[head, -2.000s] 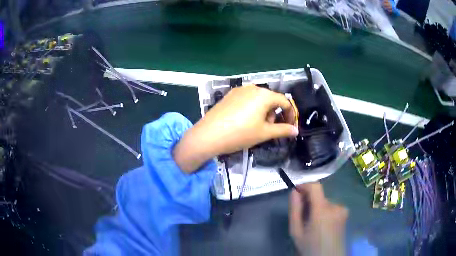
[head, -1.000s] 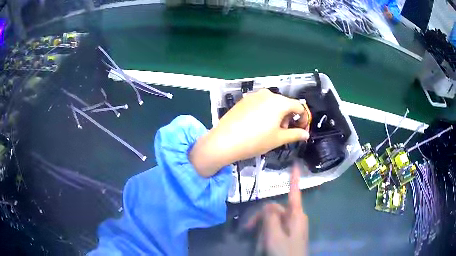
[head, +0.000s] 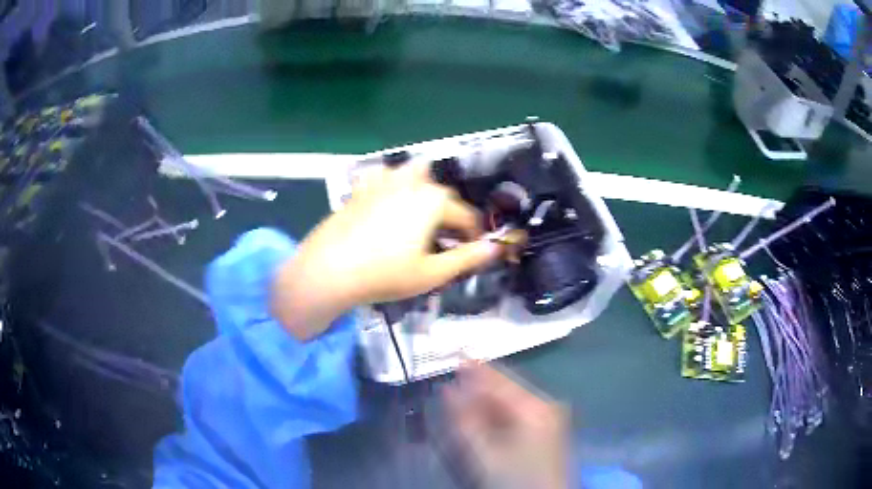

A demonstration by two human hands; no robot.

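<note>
The white housing [head: 488, 342] lies open on the dark mat, filled with black parts. A round black part [head: 559, 277] sits at its right end. My left hand [head: 378, 250] reaches over the housing from the left, thumb and finger closed on the thin orange-yellow wire lead [head: 514, 240]. The hand hides the housing's left part. My right hand [head: 512, 420], strongly blurred, is just below the housing's front edge; whether it holds something cannot be told. A black cable [head: 396, 344] hangs over the front wall.
Three power boards [head: 662, 287] with yellow transformers lie at the right, beside bundled purple-white leads [head: 789, 358]. Loose leads [head: 153, 258] lie at the left, with more boards [head: 48, 143] at the far left. The green belt [head: 382, 86] and its white rail [head: 684, 194] run behind; another white housing [head: 779, 100] stands upper right.
The view has shifted, so the housing appears further left. My right hand has drawn back from over the housing's front part to just below its edge. My left hand still pinches the wire lead.
</note>
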